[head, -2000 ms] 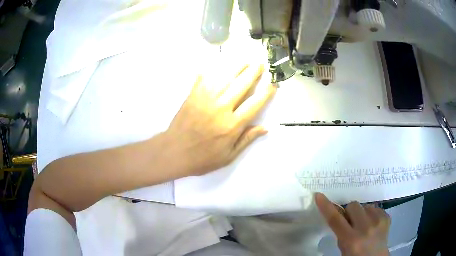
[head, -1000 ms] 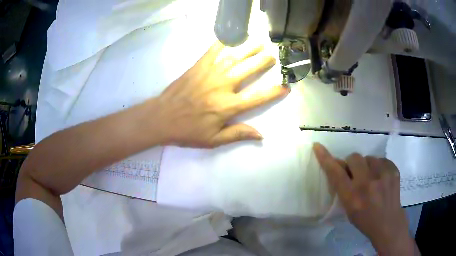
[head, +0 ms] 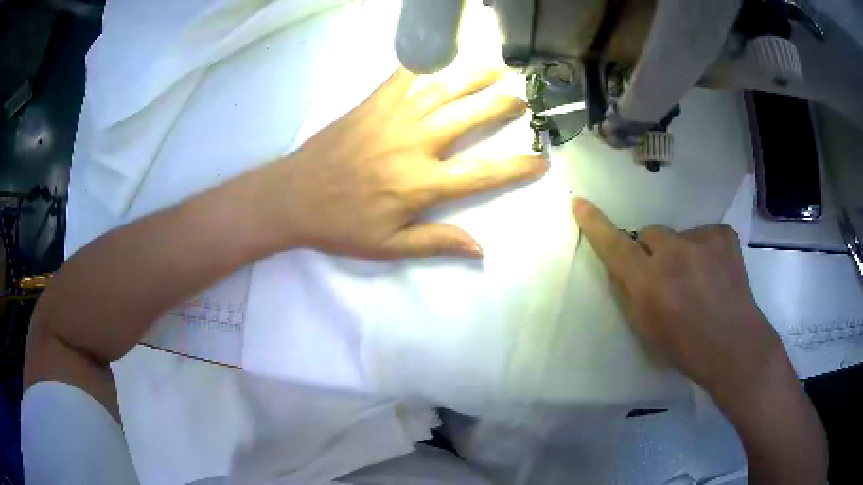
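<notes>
White fabric (head: 445,322) lies over the machine table and hangs over its front edge. My left hand (head: 388,170) is spread flat on it, palm down, with its index fingertip just below the presser foot (head: 537,133). My right hand (head: 677,284) rests on the fabric to the right, its index finger extended near the foot and its other fingers curled. Whether the curled fingers pinch cloth cannot be told. The sewing machine head (head: 653,66) is at the upper right. The needle tip is not clear.
The machine lamp (head: 428,36) glows left of the foot. A black smartphone (head: 785,156) lies right of the machine. A thin silver tool (head: 852,248) is at the far right edge. A printed ruler scale (head: 818,332) runs along the front edge. More white cloth (head: 322,426) lies below the table edge.
My right hand has moved up toward the presser foot, with the fabric under it. The fabric now spreads farther right, covering more of the table. My left hand stays spread beside the foot.
</notes>
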